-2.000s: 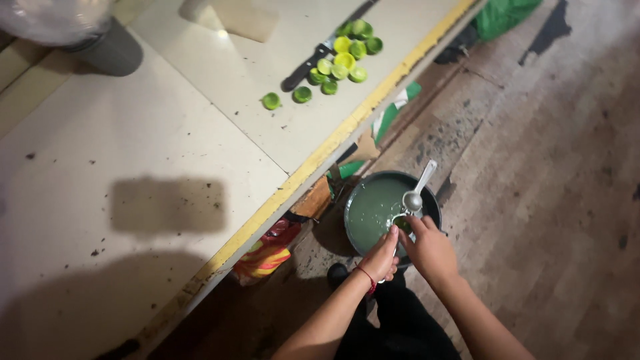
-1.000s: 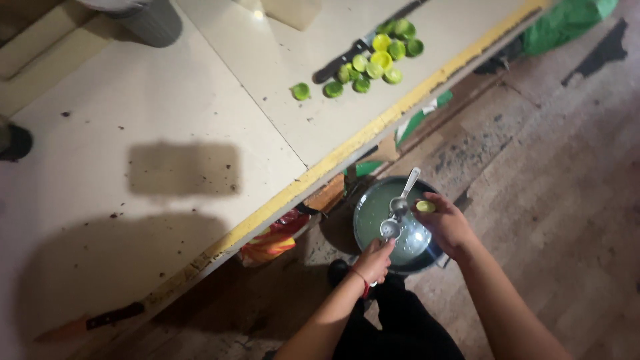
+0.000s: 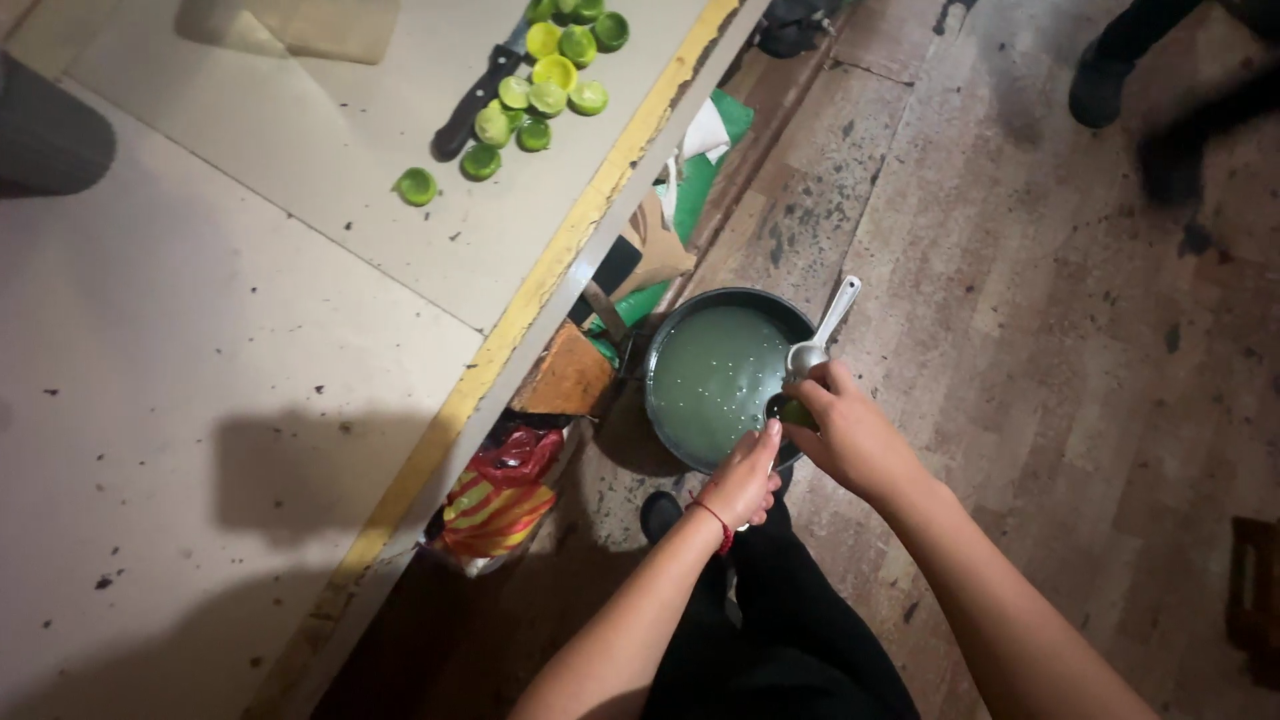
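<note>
A hinged metal citrus squeezer (image 3: 828,325) lies spread apart over the right rim of a dark pot (image 3: 718,380) of cloudy greenish liquid. My left hand (image 3: 742,478), with a red cord at the wrist, grips its near handle, mostly hidden by the fingers. My right hand (image 3: 845,425) holds a green lime half (image 3: 797,415) at the near cup of the squeezer. Several lime halves (image 3: 555,72) lie on the table beside a black-handled knife (image 3: 476,104); one lime half (image 3: 415,187) sits apart from them.
The table's worn yellow edge (image 3: 560,262) runs diagonally left of the pot. Below it are a striped plastic bag (image 3: 495,515) and an orange-brown block (image 3: 565,372). A grey container (image 3: 50,130) stands at far left. Another person's legs (image 3: 1135,60) are at upper right.
My right hand has moved from beside the squeezer to its near cup, with the lime half. Another person's legs have come into view at upper right.
</note>
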